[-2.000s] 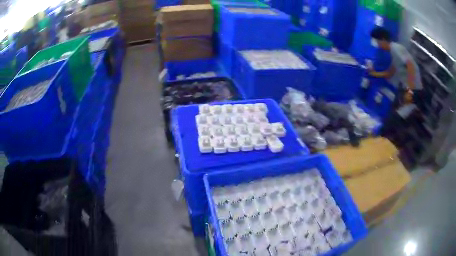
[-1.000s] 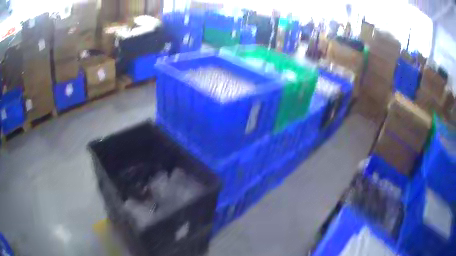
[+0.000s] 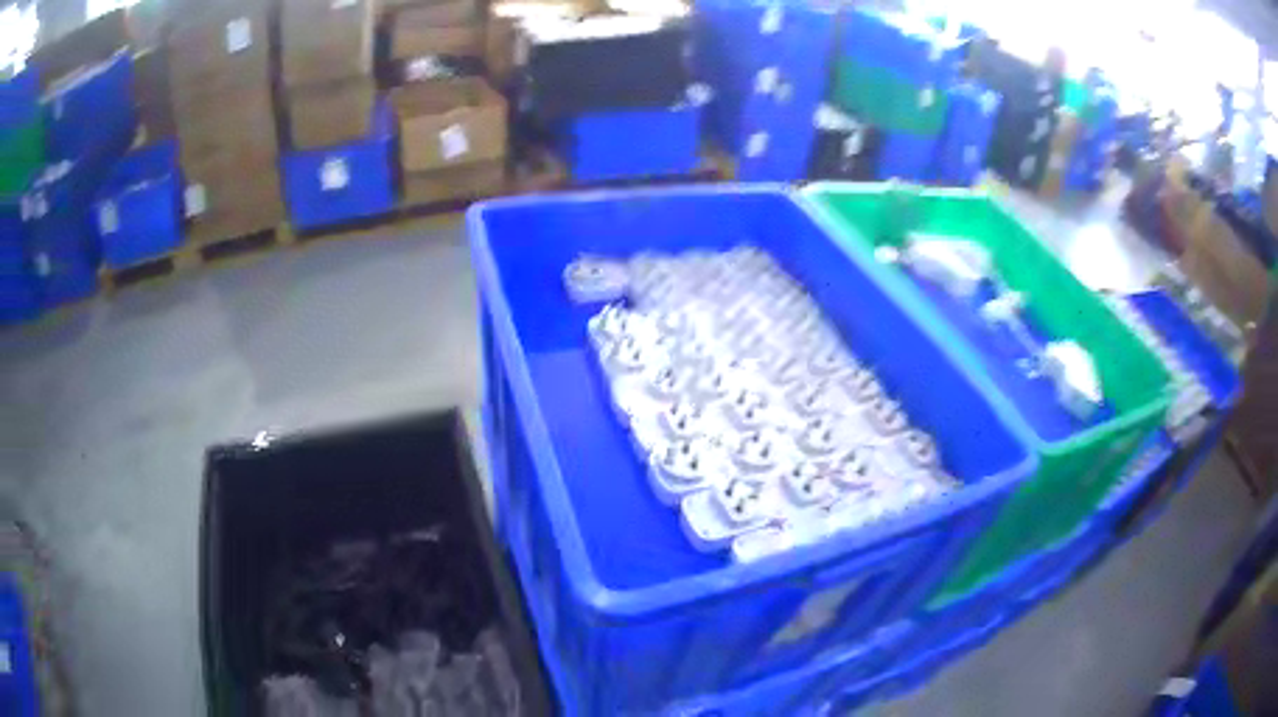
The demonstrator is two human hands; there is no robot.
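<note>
No hand of mine is in the picture. Nearest in front, a blue turnover bin stands on other blue bins. Rows of white plug adapters with dark pins lie in it, and bare blue surface shows at its left side and front left corner. A black turnover bin stands lower at its left, cut off by the bottom edge, with grey shiny bagged parts inside.
A green turnover bin with a few white pieces stands right of the blue bin. Cartons and blue bins on pallets line the back. Grey floor lies between. Another blue bin edge shows at bottom left.
The view has turned left and come closer to the blue bin, so its adapters show more clearly. The aisle on its right has moved towards the right edge. No hand shows in any frame.
</note>
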